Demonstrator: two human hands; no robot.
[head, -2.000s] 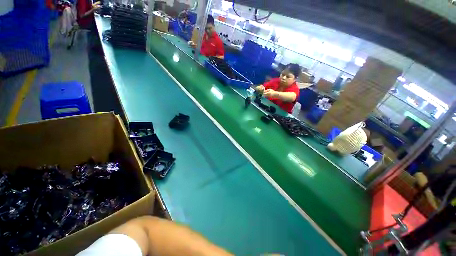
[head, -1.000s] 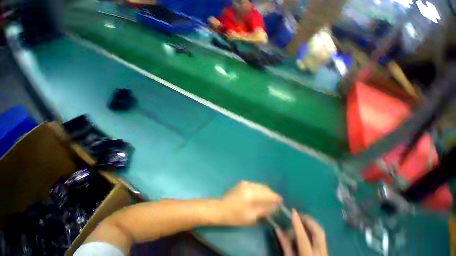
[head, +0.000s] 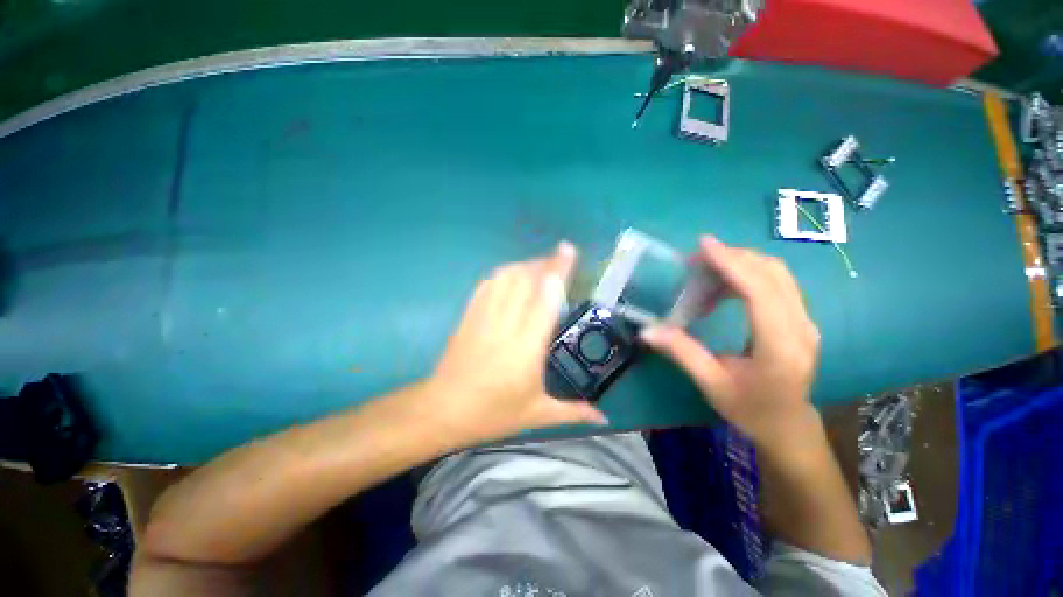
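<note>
A black housing (head: 591, 349) with a round opening lies tilted on the teal bench mat in front of me. My left hand (head: 504, 348) is at its left side, thumb and fingers around its edge. My right hand (head: 752, 338) grips a silver-white frame module (head: 631, 275) by its right side, between thumb and fingers. The module is blurred and tilted just above the housing's upper right edge; whether they touch is unclear.
Loose frame modules (head: 811, 216) lie at the upper right, one near the screwdriver nose (head: 667, 77). Behind stands a red block (head: 868, 37). Orange tape (head: 1033, 262) and piled modules are far right, a blue crate (head: 1014, 478) lower right, black housings (head: 51, 427) lower left.
The view has swung down and right onto the bench. Both hands are now in full view, with the housing and a module between them. The large carton has mostly left the picture.
</note>
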